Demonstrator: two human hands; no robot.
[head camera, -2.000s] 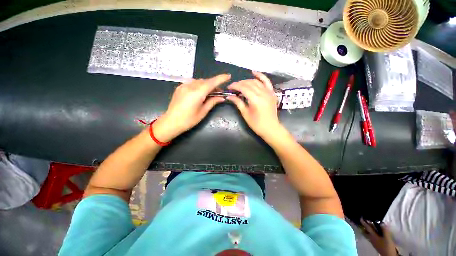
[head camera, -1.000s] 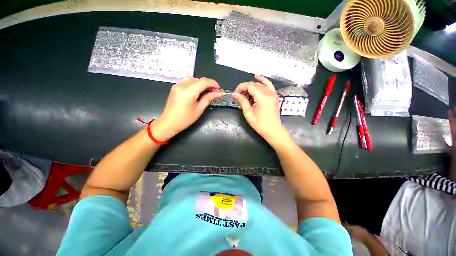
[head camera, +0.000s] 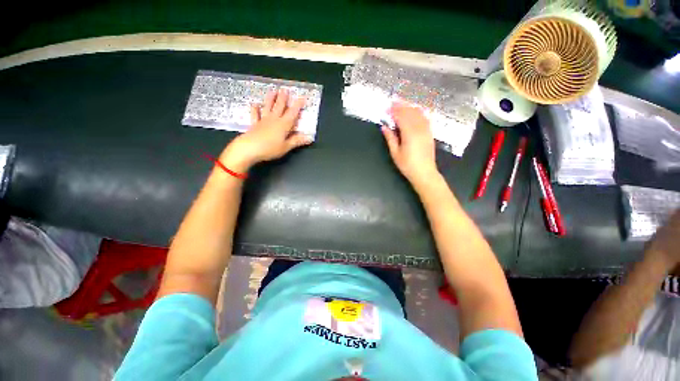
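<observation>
A silvery rectangular panel pack (head camera: 216, 100) lies flat on the dark green mat, left of centre. My left hand (head camera: 277, 128) rests on its right part with fingers spread. A wider silvery-grey panel stack (head camera: 440, 100) with uneven edges lies to the right. My right hand (head camera: 410, 138) is at the lower front edge of this stack, its fingers over the bright part. Whether its fingertips grip a panel is hidden and blurred.
A beige fan (head camera: 548, 63) stands right of the stack. Red pens (head camera: 490, 165) and a thin cable (head camera: 523, 216) lie below it. A plastic-wrapped bundle (head camera: 580, 141) is further right. A neighbour's arm (head camera: 634, 305) is at lower right. A red stool (head camera: 112, 283) is at lower left.
My hands have moved apart and away from me; the strip between them is gone from there. My left hand is now on the pack, my right at the stack. The small dotted panel near my right hand no longer shows.
</observation>
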